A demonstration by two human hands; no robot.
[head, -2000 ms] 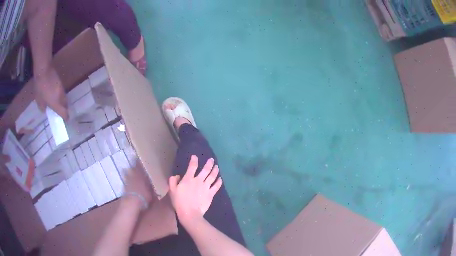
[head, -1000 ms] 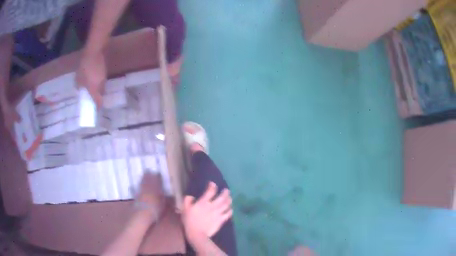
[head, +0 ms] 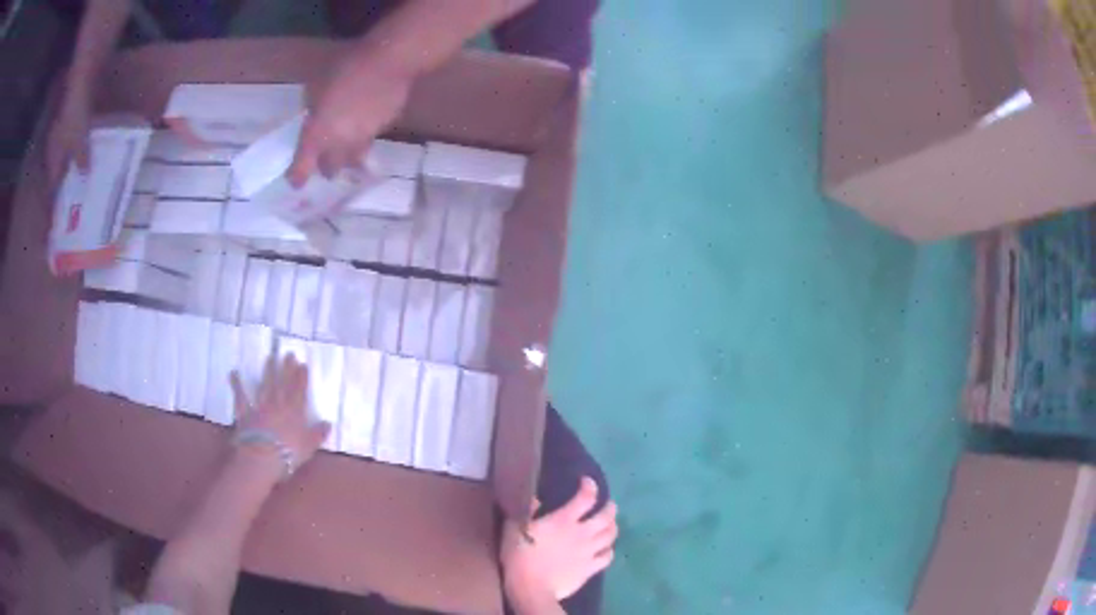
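A large brown shipping carton [head: 361,523] stands open, with rows of slim white boxes [head: 397,408] inside. My left hand [head: 279,402], with a bracelet at the wrist, rests on the front row, fingers spread, gripping nothing. My right hand [head: 567,547] is at the carton's near right corner, beside the upright right flap [head: 535,288], fingers apart over my dark-clothed leg. A larger white box with an orange end [head: 102,198] lies at the carton's left side. Another person's hand holds a white box [head: 267,156] over the back rows.
Another person leans over the carton's far side, both hands inside it. Closed brown cartons stand at the upper right [head: 919,120] and lower right [head: 1004,535]. Between them are flat cardboard edges and a dark green crate [head: 1058,324]. The floor [head: 733,324] is green.
The view has shifted, with the carton appearing further right. My left hand has moved left along the front row. The other person's hand has moved right over the back rows and tilted the white box.
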